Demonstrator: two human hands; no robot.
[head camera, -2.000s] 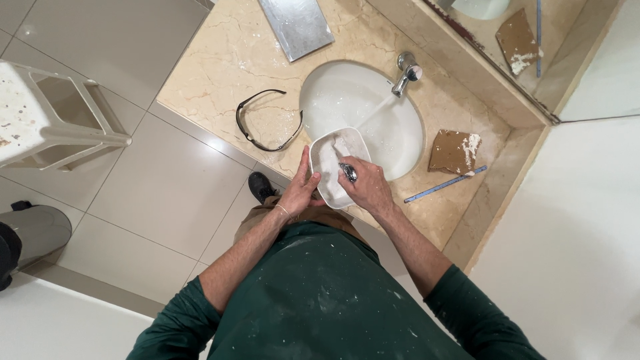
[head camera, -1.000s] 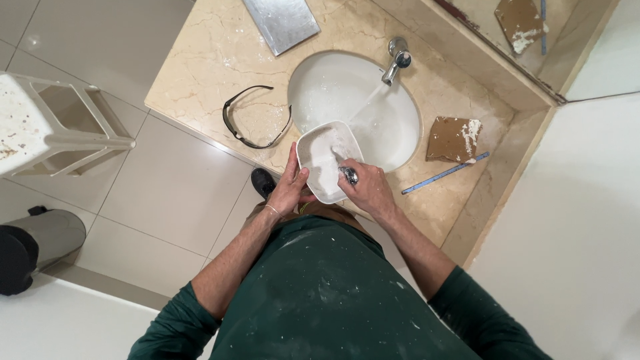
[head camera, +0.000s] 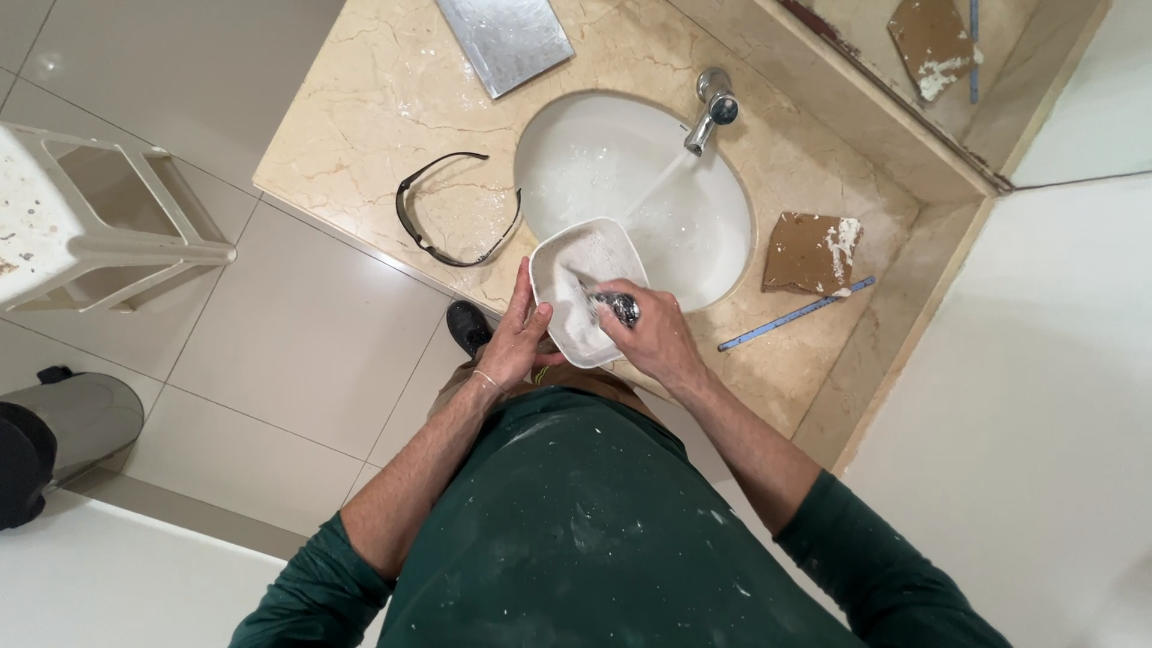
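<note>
My left hand (head camera: 520, 335) grips the near left side of a white square plastic container (head camera: 589, 243), thumb at its rim. White powder or paste lies inside it. In my right hand (head camera: 655, 335) is a tool with a shiny dark rounded handle end (head camera: 623, 308); its working end reaches into the white material, and its kind is unclear. The container is at the front edge of a white oval sink (head camera: 576, 153). From the chrome faucet (head camera: 717, 106) water runs into the sink.
Safety glasses (head camera: 409, 216) and a metal plate (head camera: 508, 40) lie on the marble counter (head camera: 342, 144). Right of the sink are a brown board piece (head camera: 801, 256) with white residue and a blue strip (head camera: 796, 313). A white plastic stool (head camera: 99, 238) and a trash bin (head camera: 85, 418) stand left.
Both hands stay at the container, and the tool remains in the white material. The water keeps running. Nothing has plainly been taken up or let go.
</note>
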